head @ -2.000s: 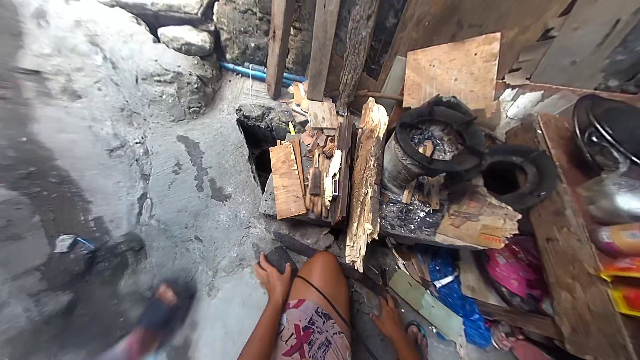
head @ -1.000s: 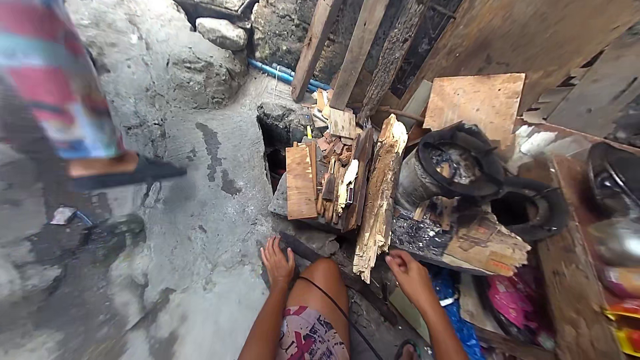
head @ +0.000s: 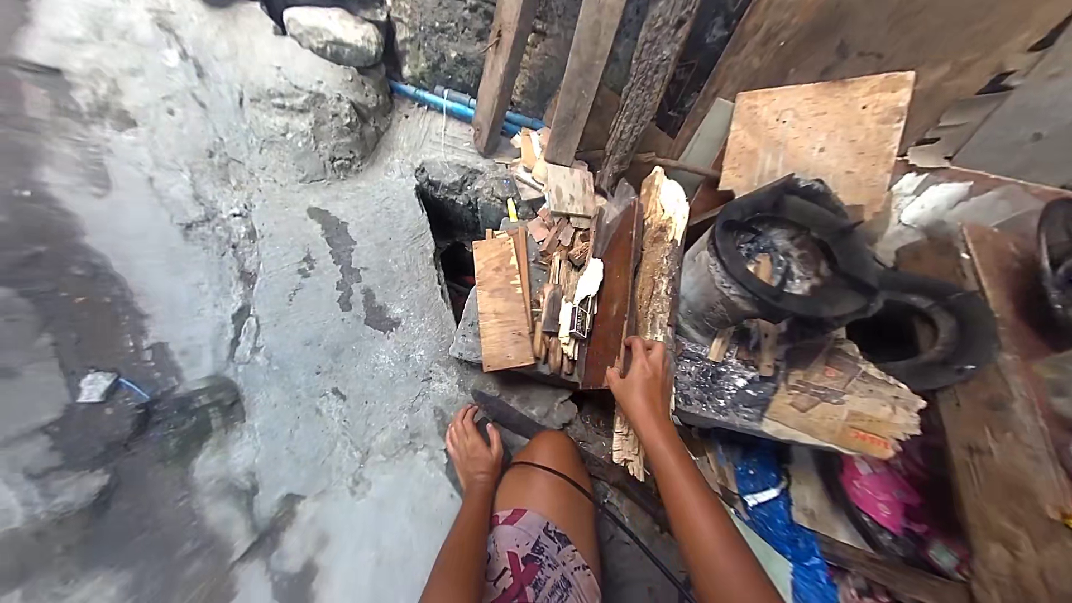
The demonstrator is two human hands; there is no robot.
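My right hand (head: 643,381) rests on the lower part of a long splintered plank (head: 657,268), its fingers curled at the edge beside a reddish-brown board (head: 611,293). Whether the fingers grip the plank or the board is unclear. My left hand (head: 474,448) is by my knee with fingers apart, near the end of a dark blade-like piece (head: 507,414), and holds nothing that I can see. Left of the boards lie small wood scraps (head: 553,306) and a flat plywood piece (head: 504,306).
A charred round stove (head: 775,260) with ash stands right of the plank, beside a second blackened ring (head: 909,335). Torn cardboard (head: 846,402) lies below them. A hole (head: 456,268) opens in the concrete at the left. Upright timbers (head: 586,79) and blue pipes (head: 456,105) are behind.
My right hand has moved up from the plank's lower end to its side. The passing person's leg and sandal, seen at the left earlier, are out of view. My left hand stays near my knee.
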